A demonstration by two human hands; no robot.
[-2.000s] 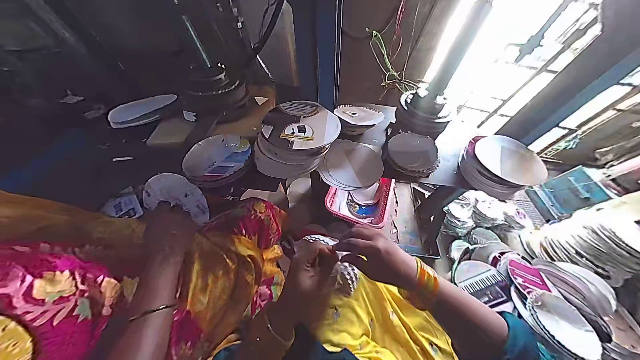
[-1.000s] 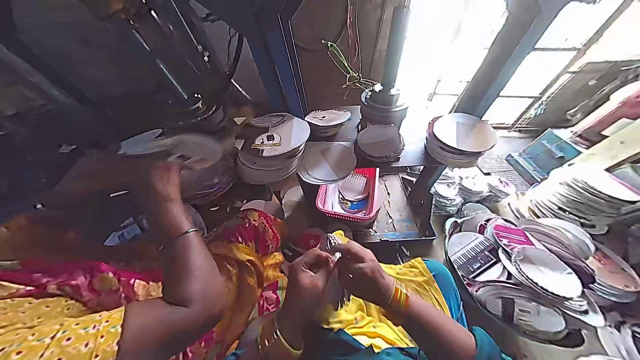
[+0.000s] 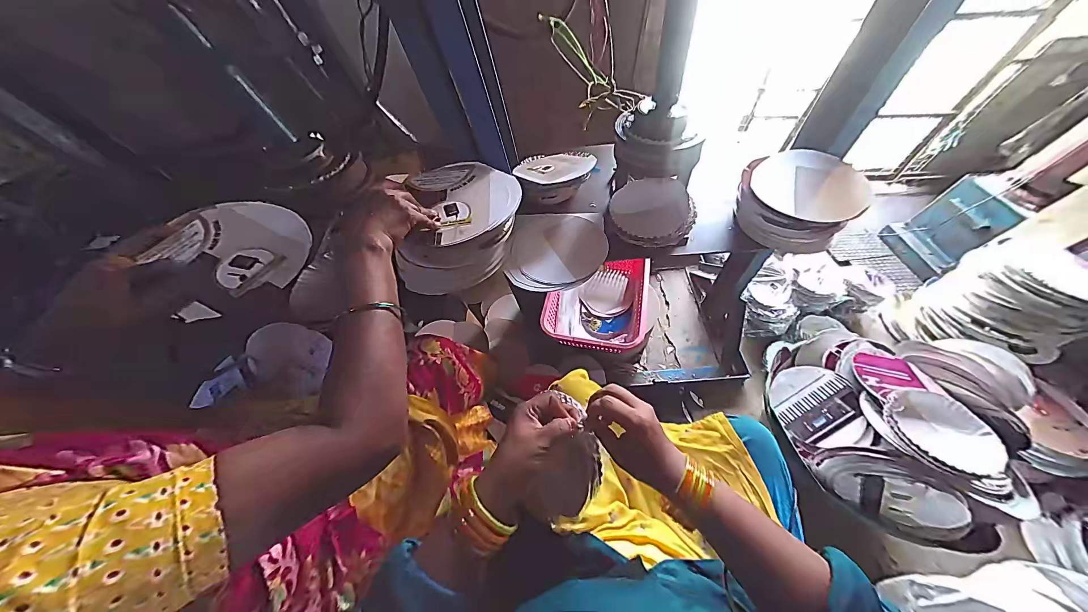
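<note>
Over my lap, my left hand [image 3: 535, 438] grips the upper edge of a small stack of paper plates [image 3: 565, 480] with fluted rims. Close beside it on the right, my right hand [image 3: 627, 425] pinches at the same edge with thumb and fingers. The stack hangs tilted below my fingers, partly hidden by my left hand. A pink plastic basket [image 3: 643, 306] with small white plates in it stands just ahead of my hands.
At left, a co-worker's hand [image 3: 391, 212] touches a stack of round discs [image 3: 484, 200]; their other hand holds a printed disc [image 3: 263, 234]. More plate stacks [image 3: 807, 191] line the bench. Loose piles of plates [image 3: 943, 433] lie on the floor at right, near a blue metal box [image 3: 960, 221].
The co-worker's near hand has moved from the left to the stack on the bench, and a large printed disc has come into view at left. My hands stay together at the small plates.
</note>
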